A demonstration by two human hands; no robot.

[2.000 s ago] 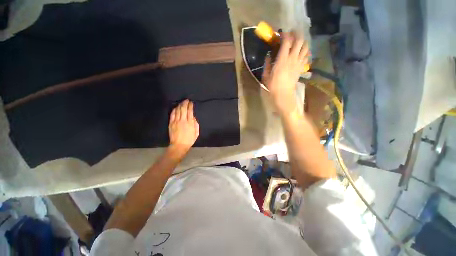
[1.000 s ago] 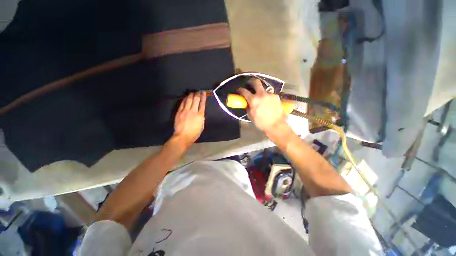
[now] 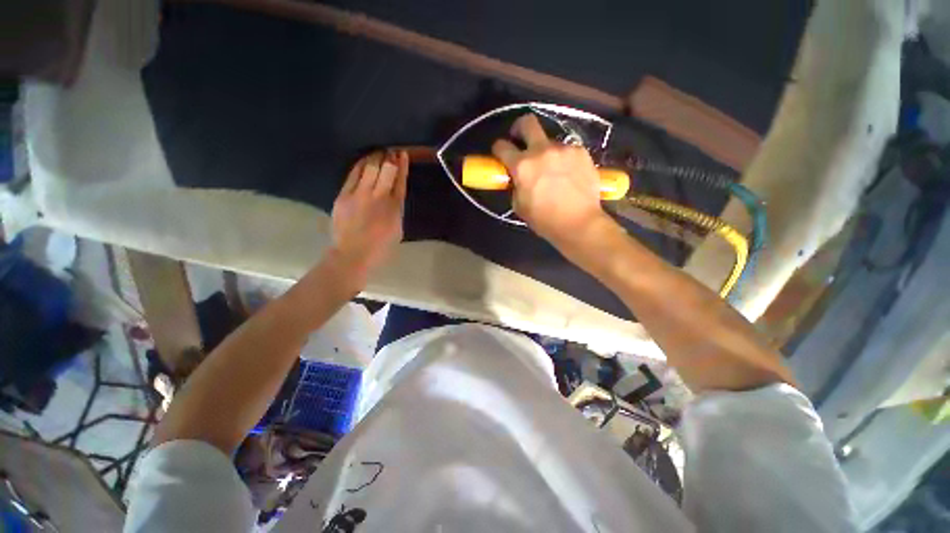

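The dark jacket back panel point(image 3: 271, 115) lies across the table, wrong side up. A brown centre seam point(image 3: 479, 65) runs along it to a wider brown vent facing point(image 3: 693, 123) at the right. My right hand point(image 3: 557, 187) is closed on the orange-yellow handle of the steam iron point(image 3: 488, 130). The iron lies on the panel over the nearer seam, its tip pointing left. My left hand point(image 3: 370, 208) rests on the panel left of the tip, fingers close together at the seam. A short brown strip shows between fingertips and tip. Whether the fingers pinch the cloth is hidden.
Yellow and blue-green iron hoses point(image 3: 742, 245) trail right from the handle. The cream pressing cover point(image 3: 104, 198) shows around the panel, along the table's near edge. A blue basket point(image 3: 321, 398) and clutter are below the table. A long grey-white padded form point(image 3: 885, 354) is at the right.
The iron, first beside the panel's right end, has come onto the seam and moved left along it. My left hand has moved further left along the seam. The view has shifted and turned.
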